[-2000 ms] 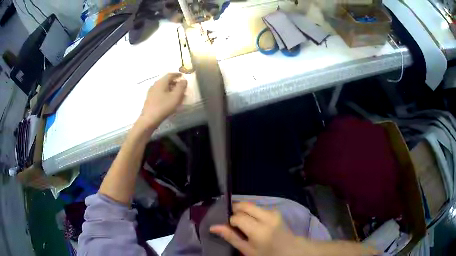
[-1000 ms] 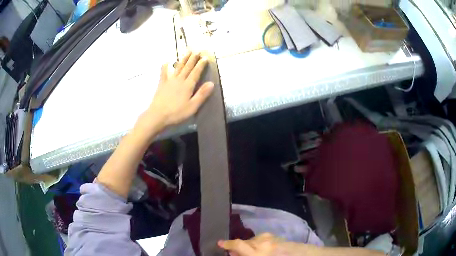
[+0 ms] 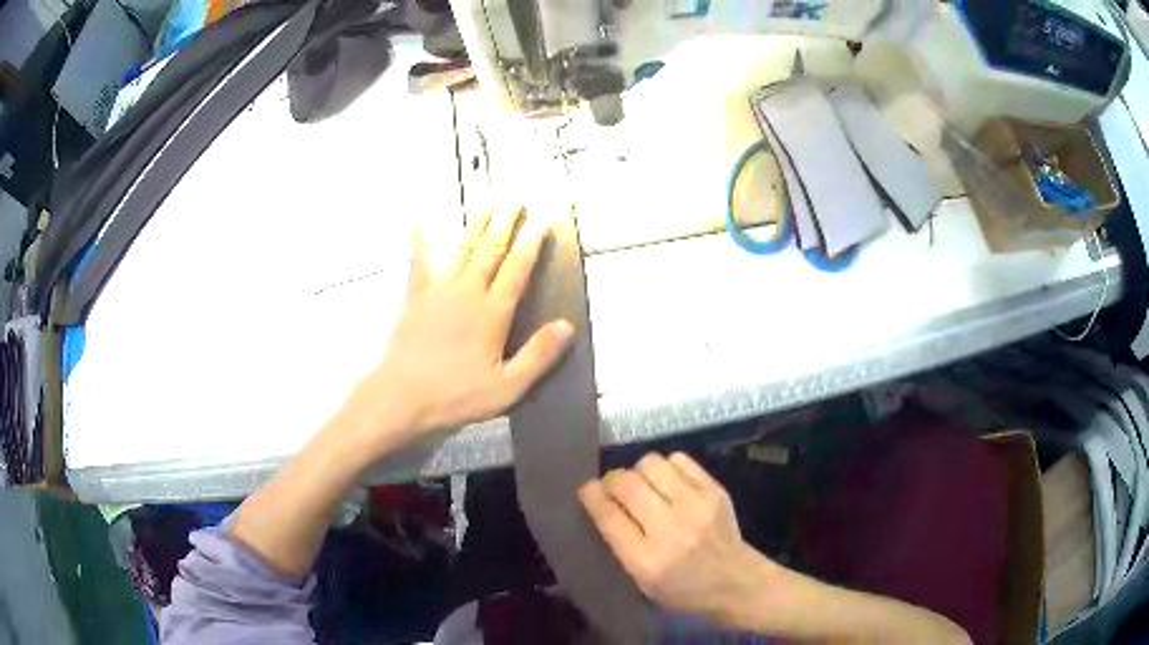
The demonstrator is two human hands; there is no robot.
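A grey-brown fabric strip (image 3: 554,435) runs from near the needle area of the sewing machine (image 3: 542,63) over the table's front edge and down to the lap. My left hand (image 3: 469,321) lies spread, palm down, on the table with its thumb and fingers on the strip's left side. My right hand (image 3: 665,523) is just below the table edge, its curled fingers gripping the strip's right edge. Maroon fabric (image 3: 536,620) shows at the lap, partly under the strip. The strip's far end is washed out by the lamp glare.
Blue-handled scissors (image 3: 743,227) lie under small pale grey pieces (image 3: 825,170). A parts box (image 3: 1052,202) stands at the right, below the control panel (image 3: 1052,44). Grey-brown strips (image 3: 177,145) drape over the table's left. A maroon pile (image 3: 914,529) sits in a carton at lower right.
The view has tilted up, showing more of the machine. My right hand has moved up along the strip from the lap to near the table edge. My left hand stays on the strip.
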